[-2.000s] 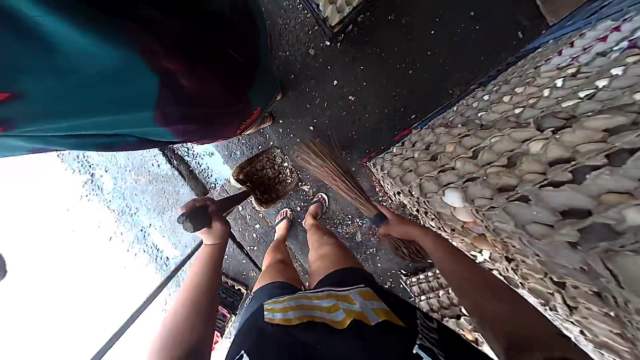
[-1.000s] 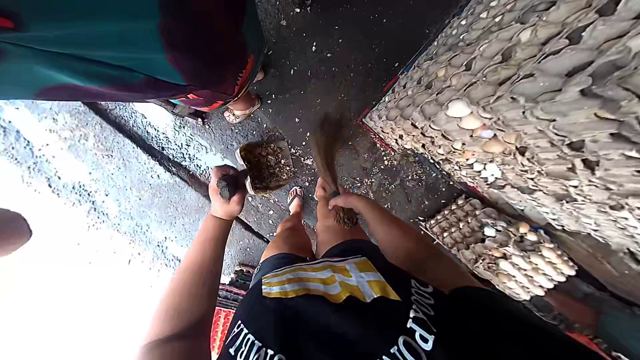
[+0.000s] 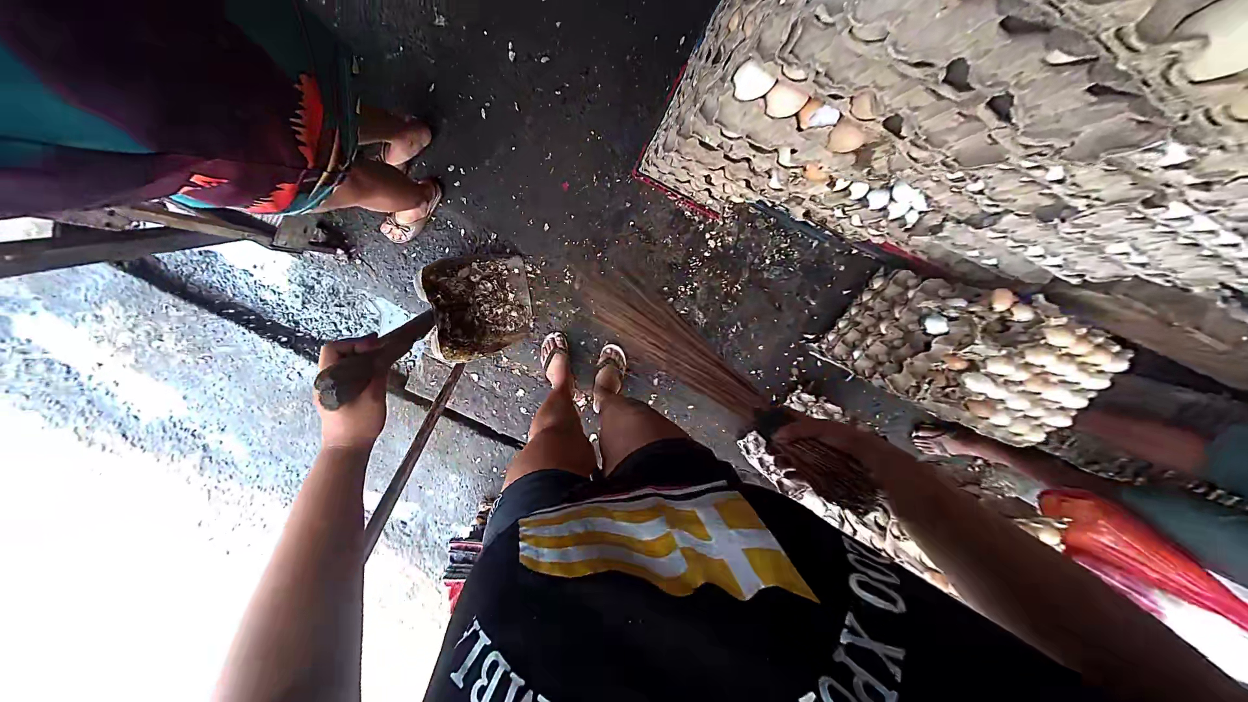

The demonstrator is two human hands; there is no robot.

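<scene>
My left hand (image 3: 353, 398) is closed around the thick handle of a dustpan (image 3: 480, 304), whose worn pan holds brown debris and shell bits. The pan is low over the floor, left of my sandaled feet. In my right hand (image 3: 814, 439) is a stick broom (image 3: 682, 351), gripped at its dark binding. The broom's bristles fan out toward the pan, with a gap between them. Small pale fragments (image 3: 721, 268) are scattered on the dark floor around the bristle tips and beyond.
Tall stacks of egg trays (image 3: 936, 136) stand at the right. A lower stack (image 3: 975, 356) holds eggs or shells. Another person's feet (image 3: 405, 185) are at the upper left beside a wooden beam (image 3: 146, 234). At the right are another person's foot (image 3: 941, 441) and a red plastic bag (image 3: 1121, 541).
My right hand has swung the broom; its bristles were upright and blurred a second ago and now slant toward the dustpan. The view has shifted, bringing the right-hand person's foot and red bag into sight.
</scene>
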